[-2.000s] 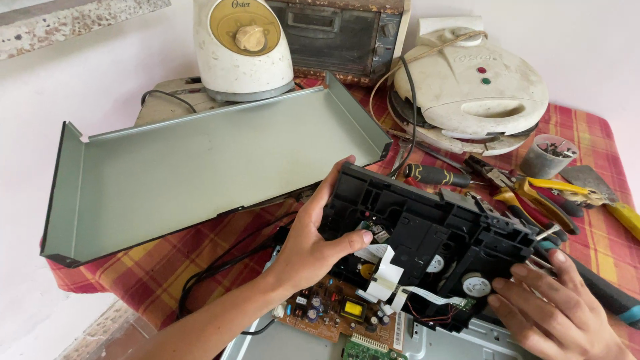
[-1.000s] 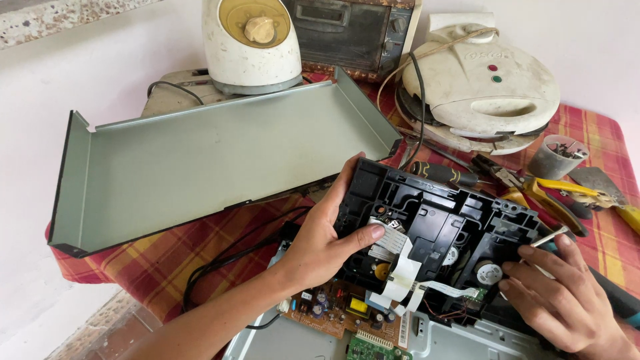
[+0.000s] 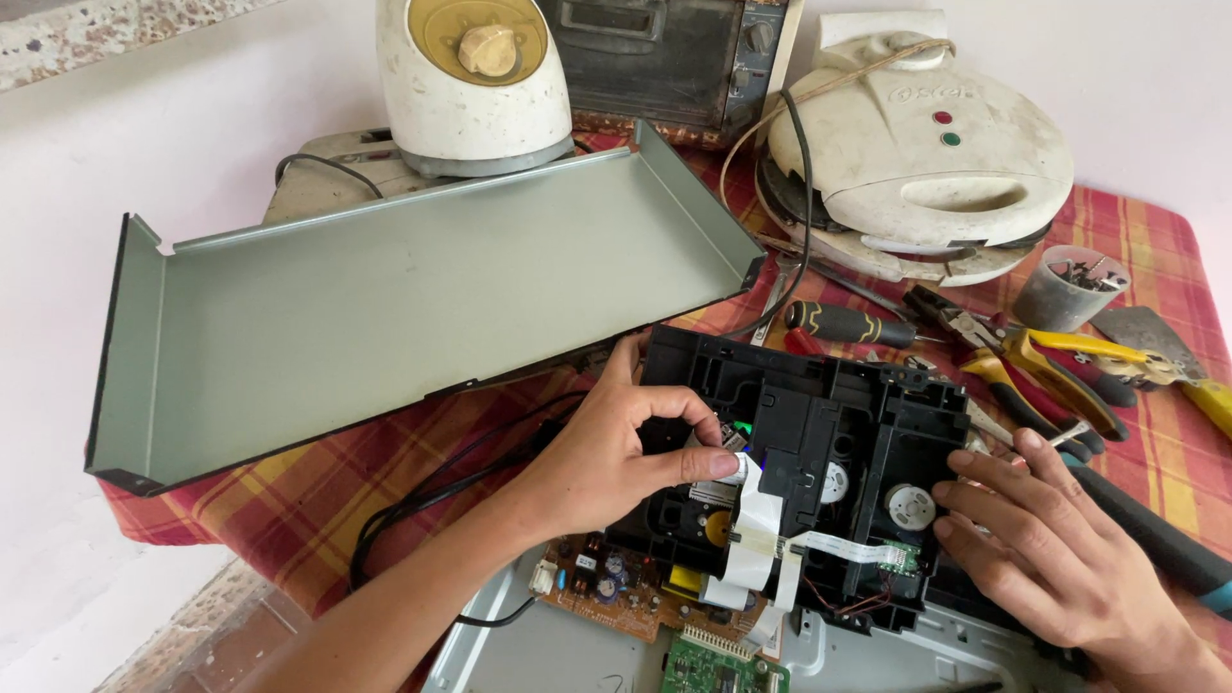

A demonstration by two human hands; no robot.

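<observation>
A black plastic disc drive mechanism is tilted up over an open metal chassis. My left hand pinches a white ribbon cable between thumb and index finger at the mechanism's left part, its other fingers behind the top edge. My right hand rests on the mechanism's right edge, and a thin metal shaft sticks out by its fingertips; the rest of that tool is hidden. Below lie a brown circuit board and a green circuit board.
A metal cover lies at left, before a blender base. Behind are a toaster oven and a white round appliance. Pliers, a screwdriver and a cup of screws lie at right on the plaid cloth.
My left thumb and index finger have come together on the ribbon cable, where the thumb earlier lay flat on the mechanism. My right hand stays at the right edge.
</observation>
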